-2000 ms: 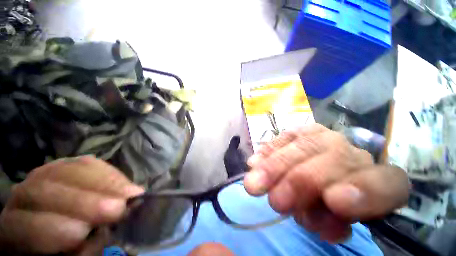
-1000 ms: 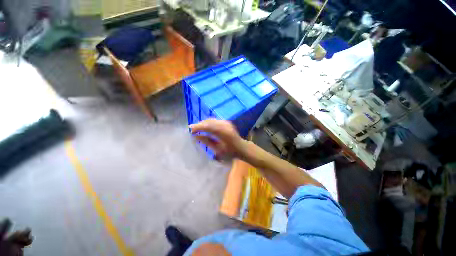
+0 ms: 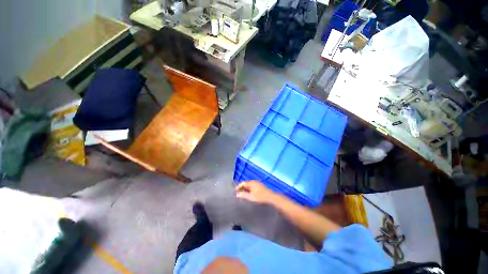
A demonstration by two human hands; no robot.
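A big blue plastic crate (image 3: 299,136) stands on the floor in front of me, its ribbed face turned up. My right hand (image 3: 253,191) is small and a little blurred at the crate's near left edge, its fingers bent. I cannot tell whether it touches the crate, and no held thing shows in it. The bare forearm and light blue sleeve reach in from the lower right. My left hand is not in view.
An orange-brown wooden bin (image 3: 168,131) and a dark cushioned seat (image 3: 109,96) stand at left. Sewing tables stand at the back (image 3: 235,45) and right (image 3: 358,101). A pale board (image 3: 406,206) with a tangled cord (image 3: 391,235) lies lower right. A white surface fills the lower left.
Two seconds ago both hands held dark-framed glasses; the glasses no longer show. The view has swung, showing more of the room. My right hand now appears lower, beside the crate's near edge.
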